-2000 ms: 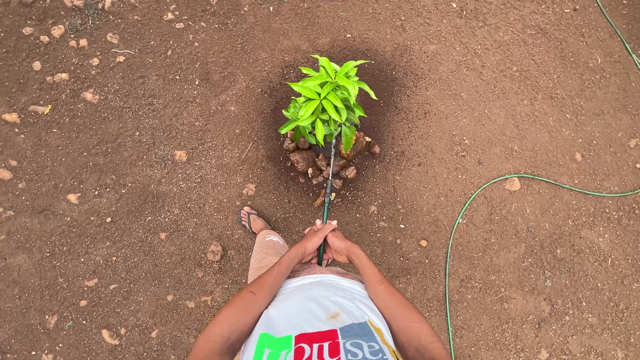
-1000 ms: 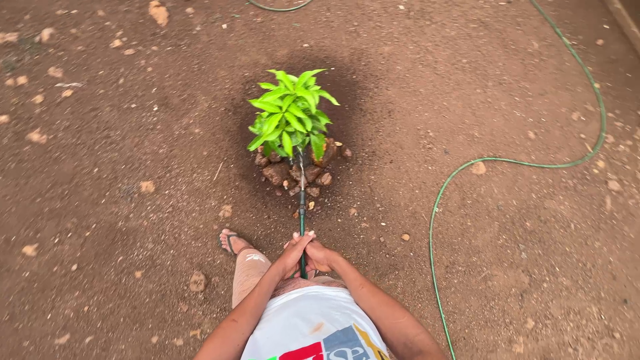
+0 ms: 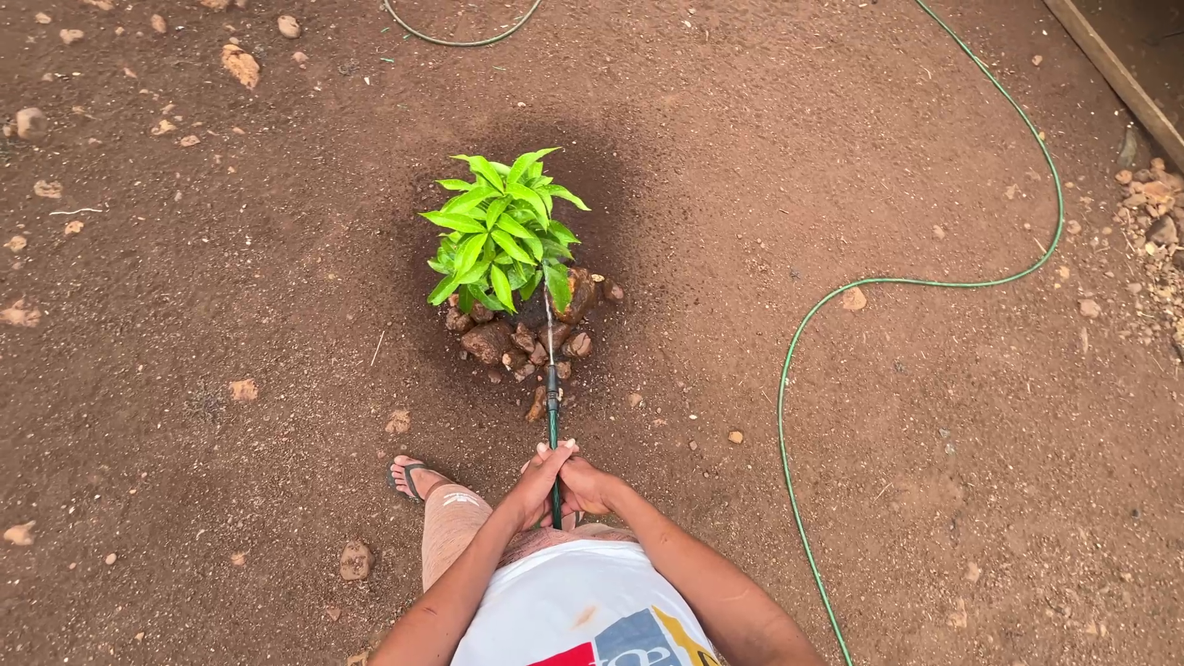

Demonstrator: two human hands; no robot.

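Note:
Both my hands are closed around a green garden hose (image 3: pixel 554 425) in front of my waist, my left hand (image 3: pixel 535 486) on its left side and my right hand (image 3: pixel 585 486) on its right, with fingers touching. A black nozzle (image 3: pixel 552 381) at the hose's end points away from me. From it a thin water jet (image 3: pixel 550 328) runs to the base of a leafy young plant (image 3: pixel 499 227). Wet brown stones (image 3: pixel 487 342) lie around the near side of the plant, on dark, damp soil (image 3: pixel 610 185). The leaves hide the stem.
A green hose length (image 3: pixel 786 398) curves over the dry soil at the right, and another hose loop (image 3: pixel 462 43) lies at the top. Loose stones (image 3: pixel 240 65) are scattered at the left. A straight edging board (image 3: pixel 1119 79) crosses the top right corner, near a rubble pile (image 3: pixel 1156 213).
The view has shifted, bringing the hose loop and the edging board into sight. Both hands keep their hold on the hose, and the water still reaches the plant's base.

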